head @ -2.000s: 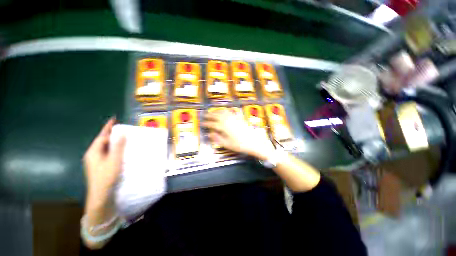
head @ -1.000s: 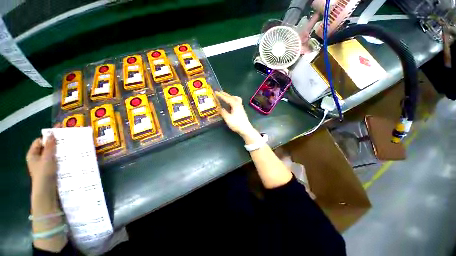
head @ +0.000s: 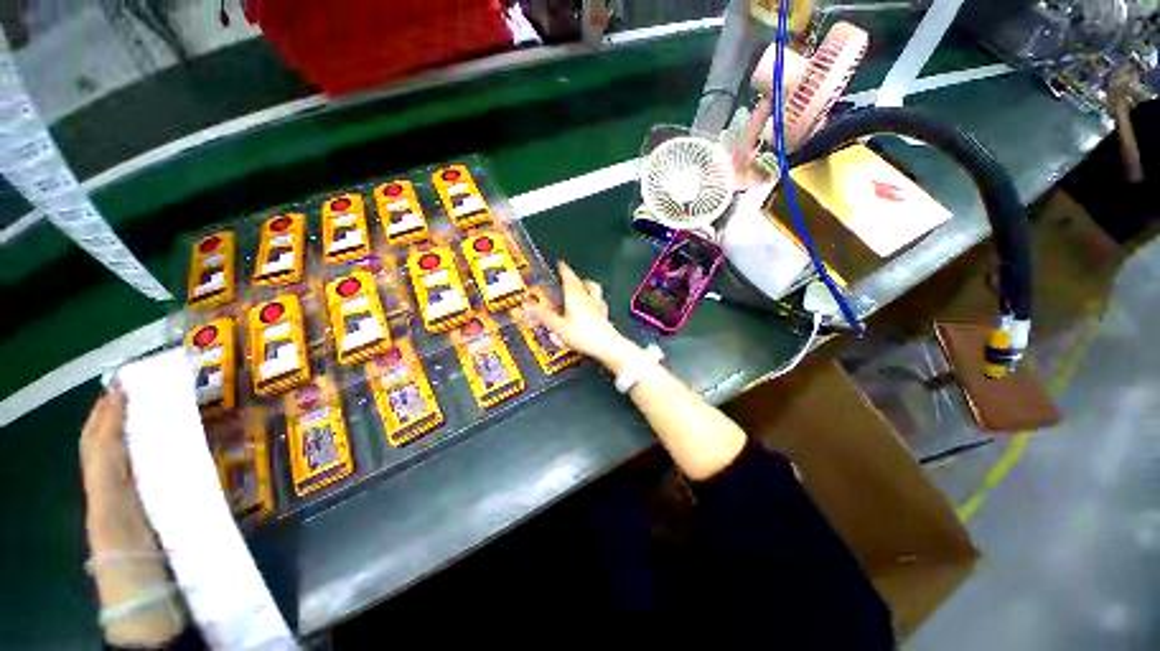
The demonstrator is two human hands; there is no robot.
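Observation:
A clear tray [head: 424, 342] holds two rows of yellow devices [head: 359, 314] with red discs. It lies shifted over another clear tray, whose near row of yellow devices [head: 405, 393] shows under film-like plastic. My left hand [head: 108, 464] holds a long white label sheet [head: 191, 477] that trails down over the bench edge. That hand is at the upper tray's left end; the sheet hides whether its fingers touch the tray. My right hand [head: 579, 318] has its fingers around the upper tray's near right corner, over a device of the lower tray.
A pink-edged phone [head: 677, 282], a white fan [head: 687, 182] and a pink fan [head: 827, 83] stand right of the trays. A black hose [head: 1005, 191] and blue cord [head: 799, 210] cross there. A cardboard box [head: 865, 464] is below the bench; a printed strip [head: 57, 178] hangs at left.
The upper tray has moved toward the far side, exposing the near row of the tray below. My hands have stayed at its ends. The view has tilted up, showing something red behind.

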